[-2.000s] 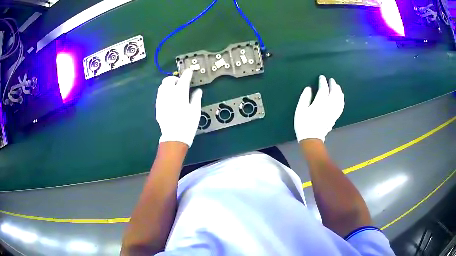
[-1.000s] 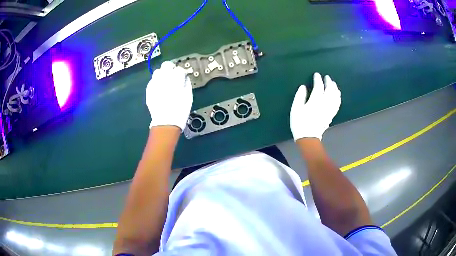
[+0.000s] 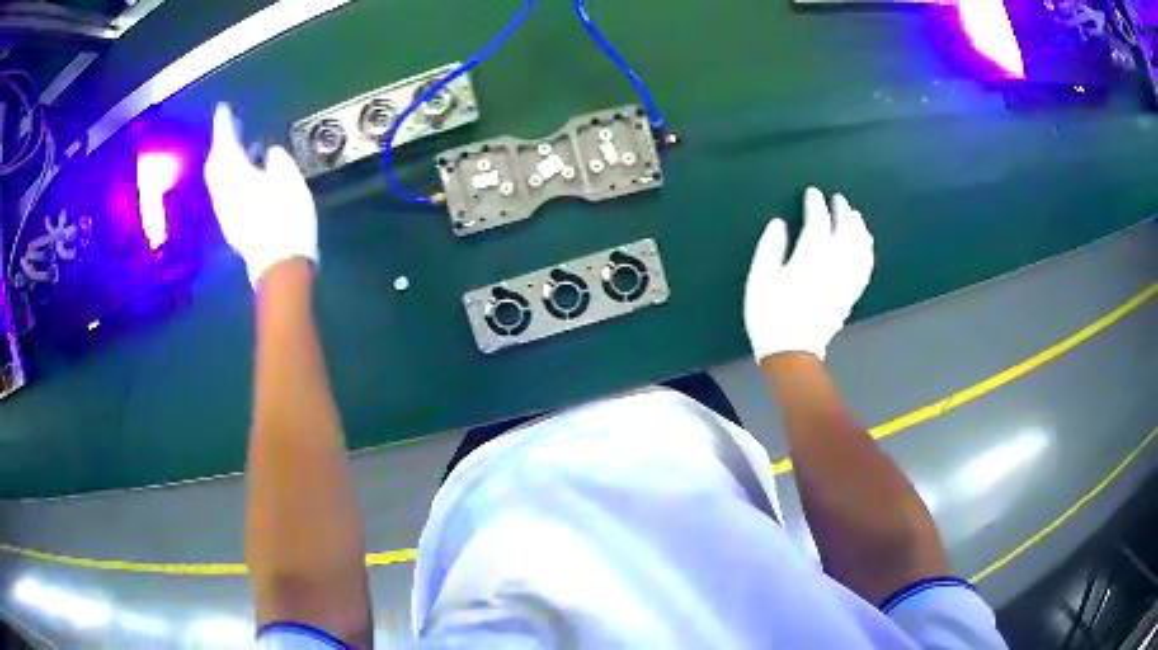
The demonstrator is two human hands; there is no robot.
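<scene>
The grey hosed block [image 3: 554, 168] lies on the mat with its waisted face up and pale fittings showing. The open three-hole carrier plate [image 3: 566, 295] lies just in front of it. The ringed-seat carrier plate [image 3: 384, 117] lies behind and to the left, partly crossed by the hose. My left hand [image 3: 263, 203], gloved white, is at that plate's left end with fingers apart; no held thing shows, and I cannot tell if it touches the plate. My right hand [image 3: 808, 276], gloved white, hovers over the mat on the right, open and empty.
Blue air hose [image 3: 391, 140] runs from the block's two ends to the back edge. A small pale round spot [image 3: 401, 283] is on the green mat [image 3: 711, 114]. Violet lamps glow at the left [image 3: 158, 197] and upper right [image 3: 991, 36]. A white strip [image 3: 210, 61] crosses the mat.
My left hand has moved left, off the block's left end. The ringed-seat plate has shifted right and back, closer to the block. The small pale spot now shows. My right hand has barely moved.
</scene>
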